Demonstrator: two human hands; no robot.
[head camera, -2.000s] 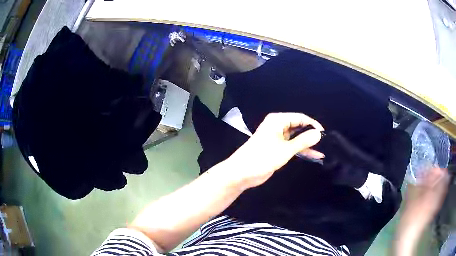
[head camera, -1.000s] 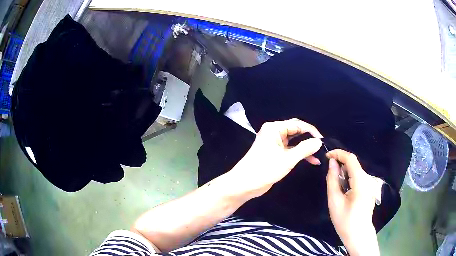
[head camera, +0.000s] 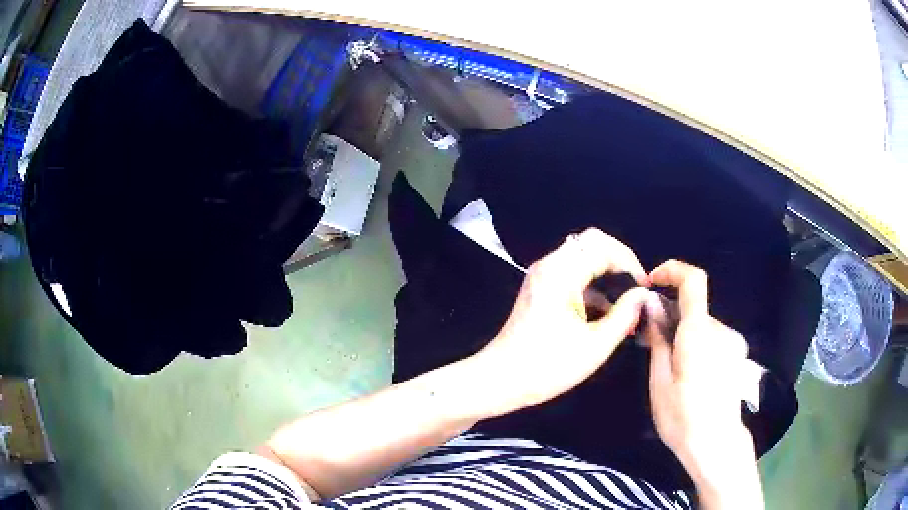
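Observation:
A black garment (head camera: 637, 189) lies over my lap, with a white patch (head camera: 482, 231) near its left part. My left hand (head camera: 577, 314) pinches a bit of the dark cloth between thumb and index finger. My right hand (head camera: 692, 359) meets it there, thumb and index finger closed together at the same spot. A thin needle is not visible now; the fingertips hide what lies between them. A white piece (head camera: 753, 386) shows beside my right hand.
A white table (head camera: 617, 40) with a pale edge runs above the garment. A heap of black garments (head camera: 149, 209) hangs at the left. A white box (head camera: 348, 189) stands on the green floor. A clear mesh basket (head camera: 851, 319) is at the right.
My right hand has come in from the far right to the fingertips of my left hand. Since one second ago the thin sliver between them has gone out of sight and the fingertips now touch.

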